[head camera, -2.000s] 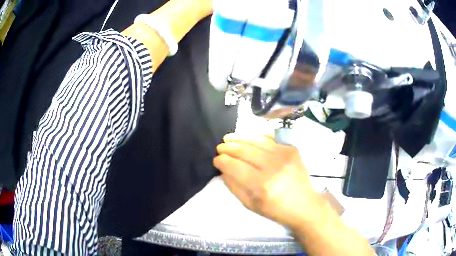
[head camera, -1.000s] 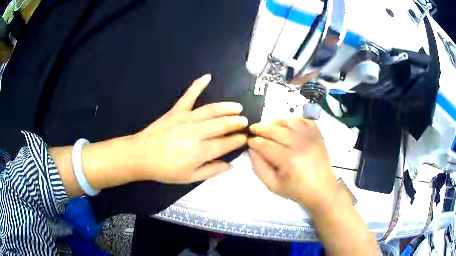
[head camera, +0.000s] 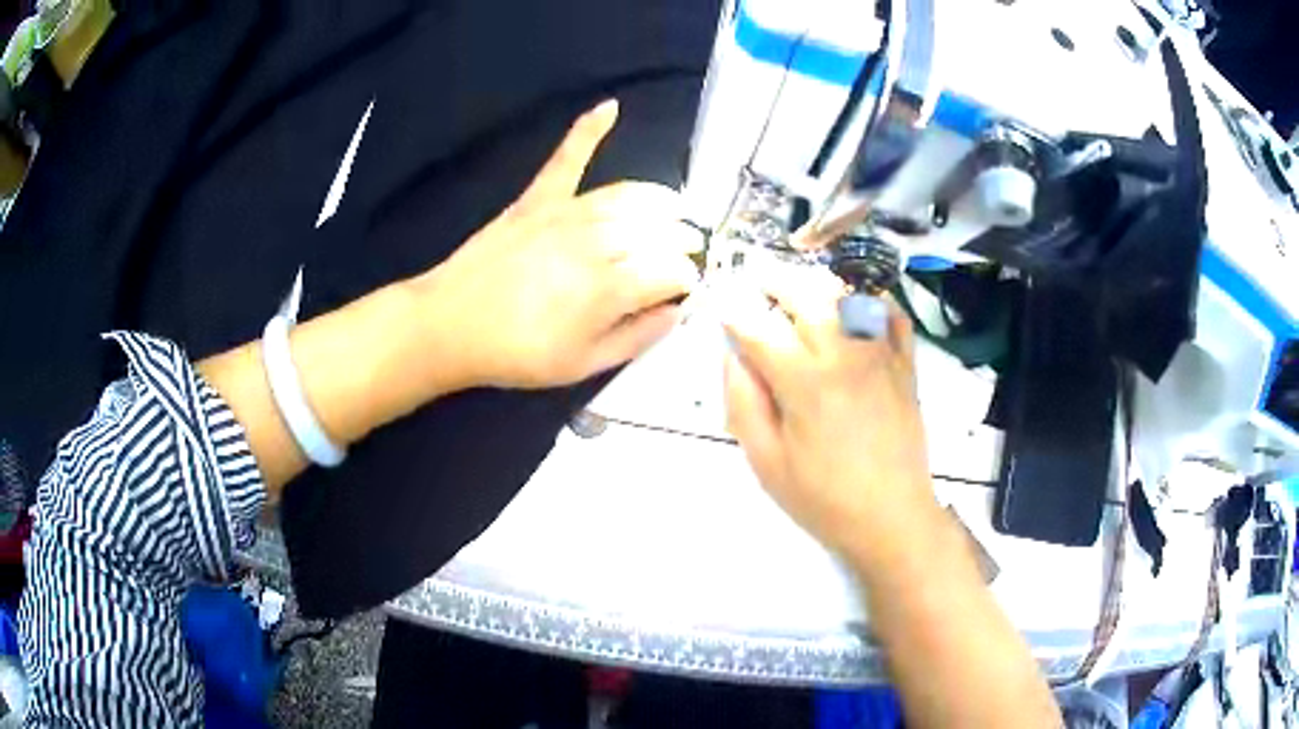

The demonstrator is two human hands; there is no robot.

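Observation:
A large black garment panel (head camera: pixel 428 491) lies on the left of the table, its right edge running to the needle area. My left hand (head camera: pixel 549 292) lies on it, thumb spread, fingertips at the cloth edge beside the presser foot (head camera: pixel 737 261). My right hand (head camera: pixel 841 413) is just right of it, fingertips bent down near the foot. The fingertips hide the cloth edge, so a grip by the right hand cannot be confirmed. The white sewing machine head (head camera: pixel 798 86) with a blue stripe stands above both hands.
Black scraps (head camera: pixel 1154 257) hang on the machine at right, above a flat black rectangle, perhaps a smartphone (head camera: pixel 1057 442). A small tan card (head camera: pixel 972 541) lies beside my right forearm. A ruler scale (head camera: pixel 641 648) follows the table's front edge. A blue bag (head camera: pixel 228 655) is below left.
My left hand came back from behind the machine head onto the panel. Over the last second both hands and the cloth edge moved up to the presser foot.

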